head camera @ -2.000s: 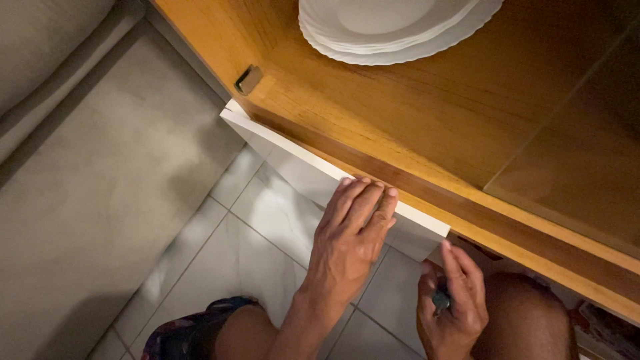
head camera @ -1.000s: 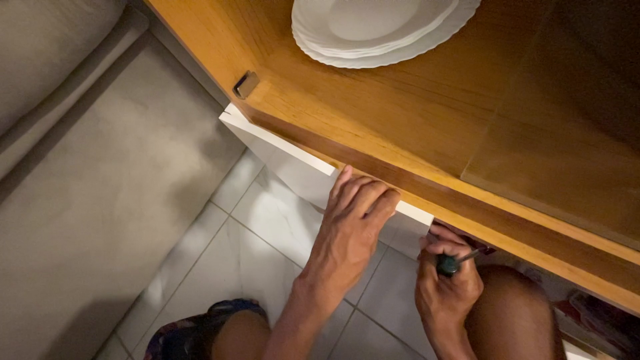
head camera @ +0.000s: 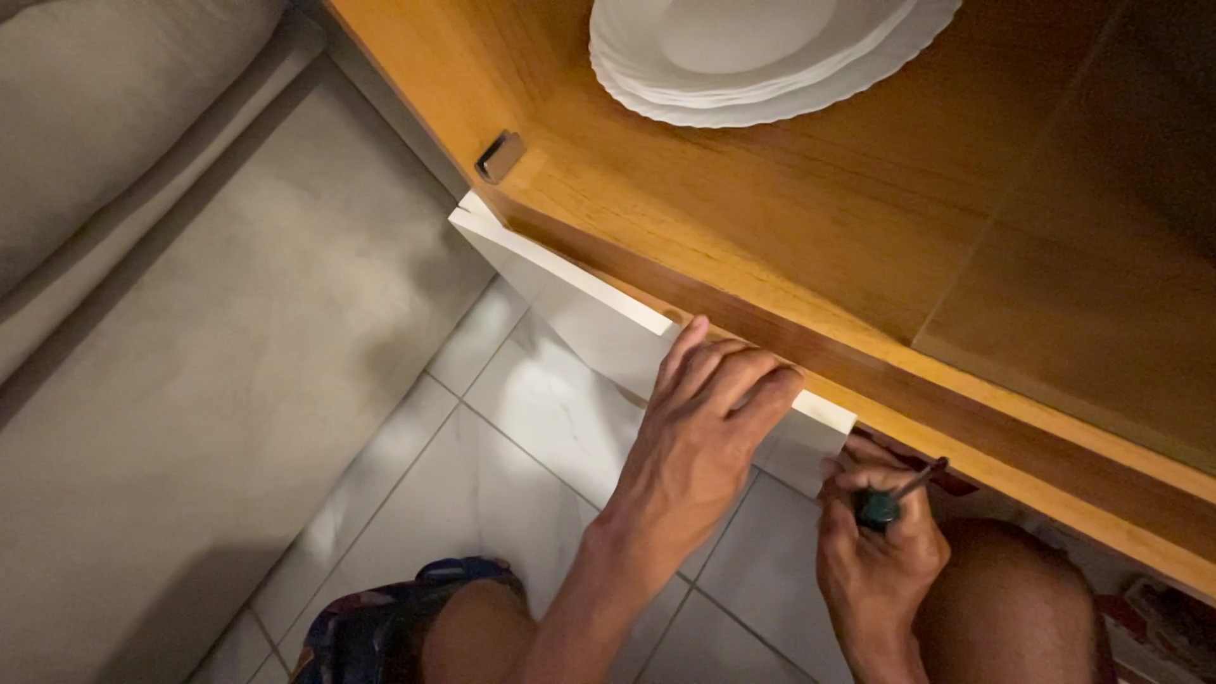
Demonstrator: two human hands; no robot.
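A white cabinet door panel [head camera: 589, 313] stands at the front edge of a wooden cabinet [head camera: 722, 256]. My left hand [head camera: 712, 418] lies over the panel's top edge, its fingers bent across it beside the wooden rail. At the panel's right end, my right hand [head camera: 879, 541] holds a screwdriver with a dark green handle [head camera: 876, 510]; its shaft points up and to the right. The thumb and fingertips are close to the panel's end, partly hidden there.
White scalloped plates [head camera: 760, 57] are stacked inside the cabinet. A metal glass-door hinge or clip [head camera: 500, 157] sits at its left corner, and a glass pane [head camera: 1073, 285] lies at right. A grey sofa [head camera: 237, 313] stands on the left, over white floor tiles [head camera: 427, 503]. My knees are below.
The screwdriver in my right hand has turned, so that its shaft now shows pointing up and right. My left hand stays on the panel's top edge.
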